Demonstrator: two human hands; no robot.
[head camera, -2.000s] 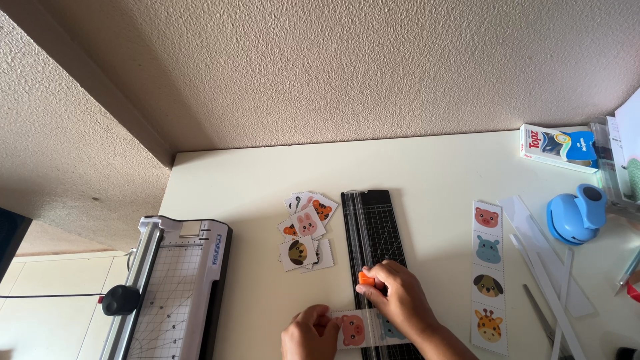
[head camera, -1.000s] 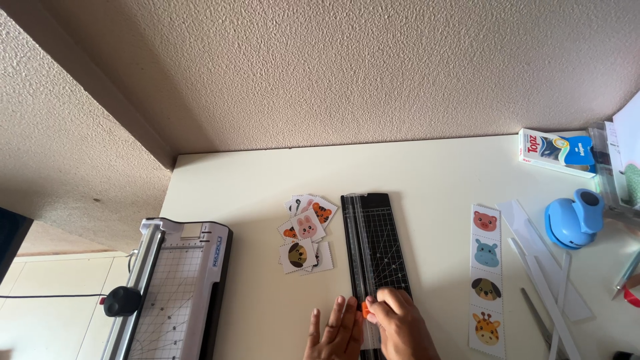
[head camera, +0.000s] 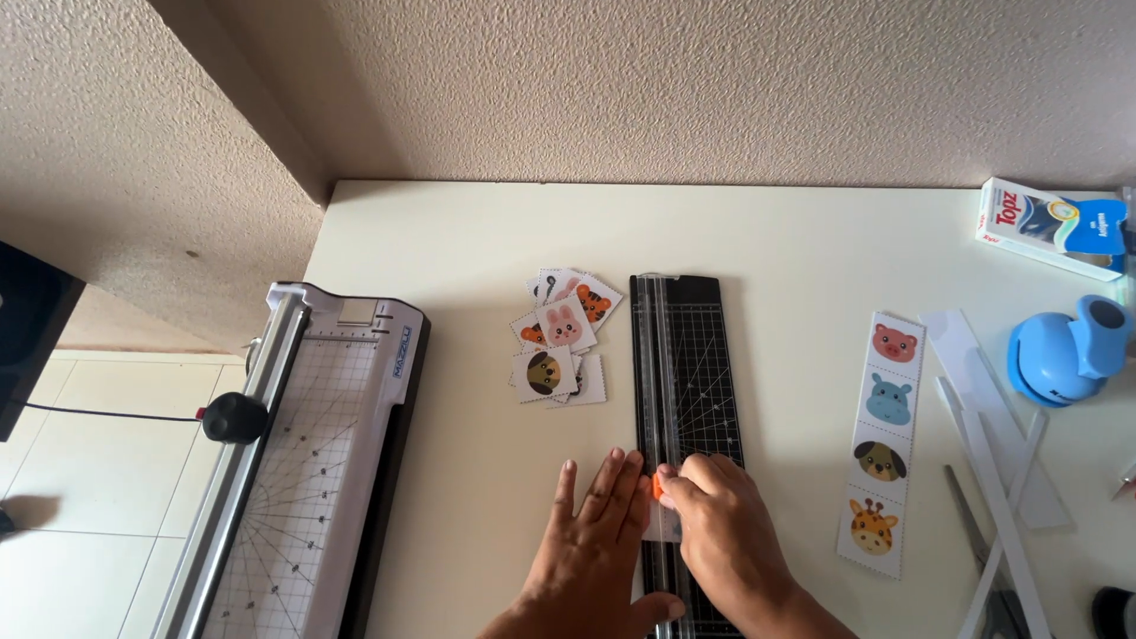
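Observation:
A black paper trimmer with a clear guide rail lies upright in the view on the white table. My right hand pinches its orange blade slider on the rail. My left hand lies flat, fingers spread, over the trimmer's left edge, its thumb reaching across the rail. Between my hands, part of a printed paper strip shows under the rail; the rest is hidden. Left of the trimmer is a loose pile of square animal cards, with a dog card at the front.
A larger white trimmer with a black knob stands at the left. To the right lie a strip of four animal faces, white paper offcuts, scissors, a blue craft punch and a cotton swab box.
My left hand has opened from its curled hold at the strip's left end and flattened beside the rail. My right hand and the orange slider are lower on the trimmer than two seconds ago.

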